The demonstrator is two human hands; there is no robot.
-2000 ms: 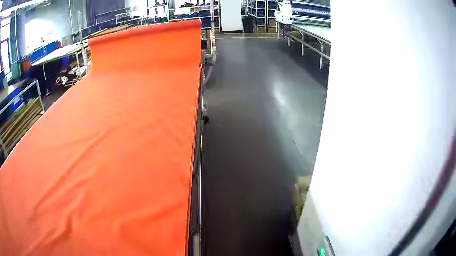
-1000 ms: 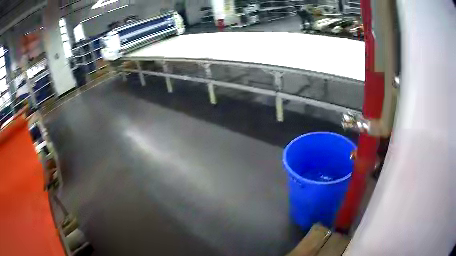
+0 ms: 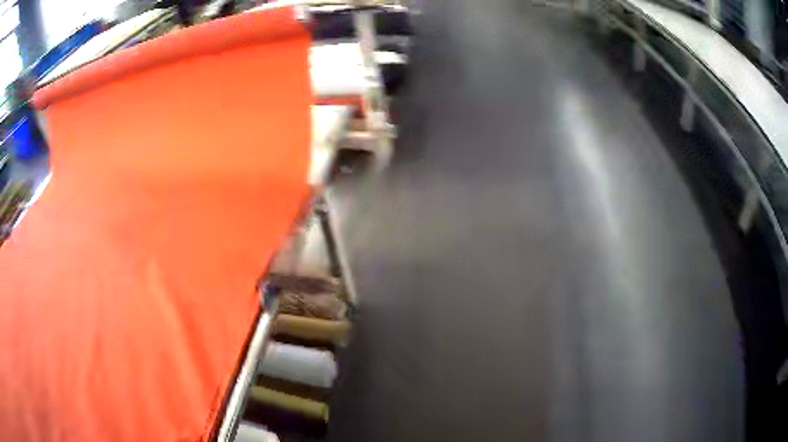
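Note:
Bright orange material (image 3: pixel 164 207) covers the long table on the left, with soft wrinkles in its near part. Its far end rises to the orange material roll (image 3: pixel 173 52) lying across the table. The metal table edge (image 3: pixel 246 375) shows along the right side of the material at the bottom. Neither of my hands is in the picture. The view is blurred by motion.
Rolls, one white (image 3: pixel 298 363) and others tan, lie under the table's right side. A grey floor aisle (image 3: pixel 467 259) runs to the right of it. A long pale table (image 3: pixel 726 65) on legs curves along the right rim. A blue object (image 3: pixel 24 138) shows far left.
The view has swung back left from the blue bin and pale table to the orange material. The bin and the white surface on the right are out of view. The orange roll appears nearer than in the first frame.

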